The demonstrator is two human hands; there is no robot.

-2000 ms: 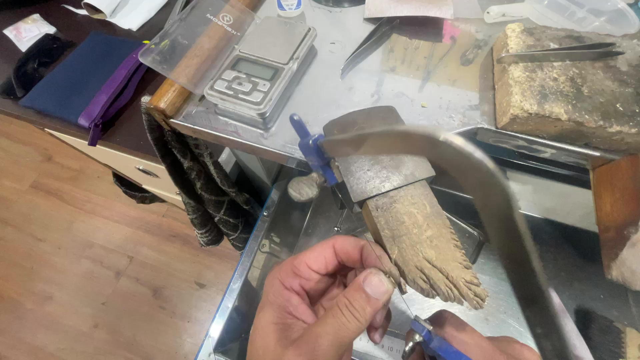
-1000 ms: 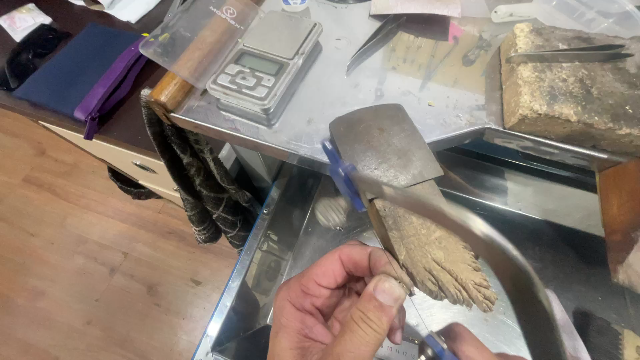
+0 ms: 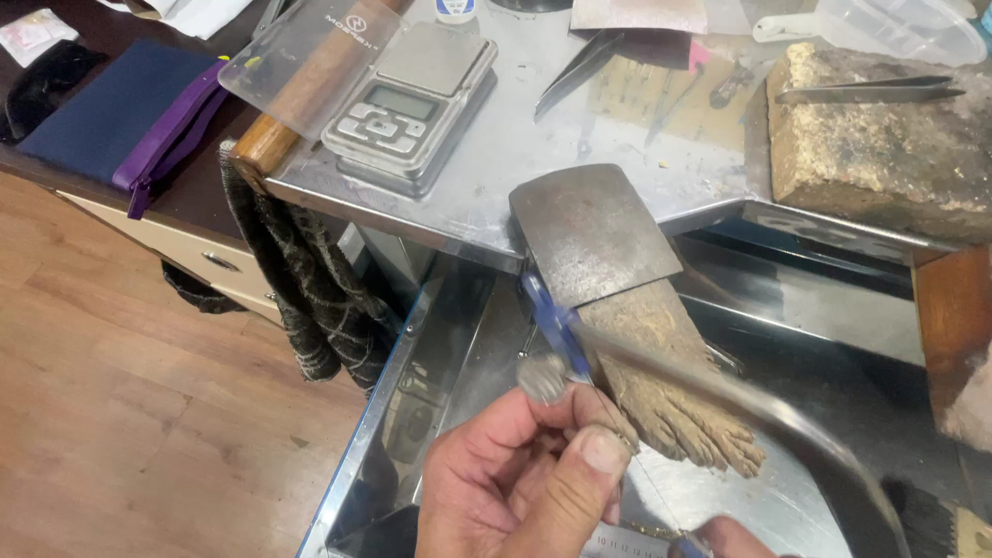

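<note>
My left hand [image 3: 535, 473] pinches a tiny piece, mostly hidden by the fingertips, beside the worn, notched wooden bench pin [image 3: 659, 372]. A metal plate [image 3: 593, 232] covers the pin's rear end. My right hand [image 3: 732, 539], at the bottom edge and partly out of view, is closed at the lower end of a jeweler's saw frame [image 3: 721, 380], whose curved metal bow is blurred. The frame's blue upper clamp [image 3: 556, 322] is near the plate's left corner. A thin saw blade [image 3: 655, 484] runs from it past my left fingertips to the lower blue clamp.
A digital pocket scale [image 3: 411, 108] and a wooden rod [image 3: 267, 143] lie on the metal bench top. Tweezers [image 3: 868, 89] rest on a soldering block [image 3: 883, 147]. Below are a metal tray [image 3: 364, 465] and a ruler [image 3: 620, 540]. Dark cloth [image 3: 310, 287] hangs at the bench's left corner.
The saw frame has shifted between frames, its blue upper clamp now lower against the metal plate. My left hand keeps its pinch near the bench pin.
</note>
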